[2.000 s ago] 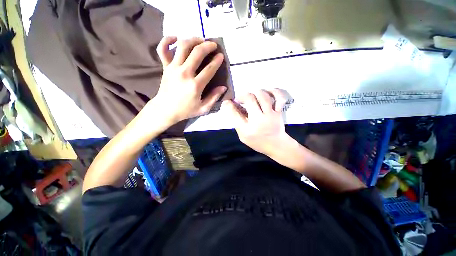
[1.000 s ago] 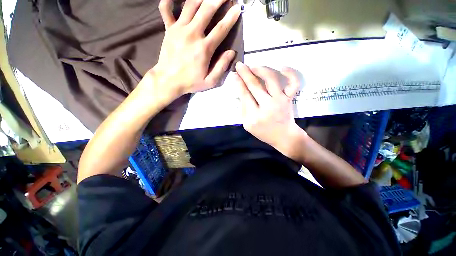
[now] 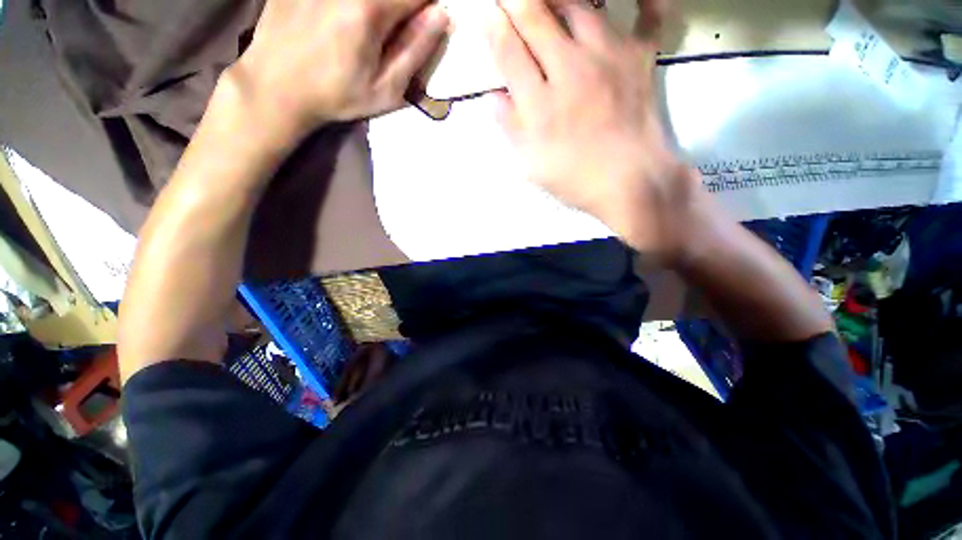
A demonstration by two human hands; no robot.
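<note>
The brown cloth (image 3: 327, 200) lies gathered at the left of the white machine table and hangs down to its front edge. My left hand (image 3: 332, 53) is at the top edge of the view, fingers curled and thumb drawn in on the cloth. A small tan and dark corner (image 3: 433, 107) shows below its thumb. My right hand (image 3: 580, 111) is right of it, not touching it, blurred, with its fingers bent at the top edge. Whether it holds anything cannot be told. The needle area is out of view.
A printed ruler strip (image 3: 823, 167) runs along the table's front right. A white paper tag (image 3: 873, 47) lies at the upper right. Blue crates (image 3: 306, 327) and a ribbed tan pad (image 3: 362, 306) are below the table edge. A red-orange stool (image 3: 90, 396) stands at lower left.
The view has shifted, so the machine parts have left the top. Both hands are higher in view; my left hand's spread fingers have curled in. My right hand has moved up beside it.
</note>
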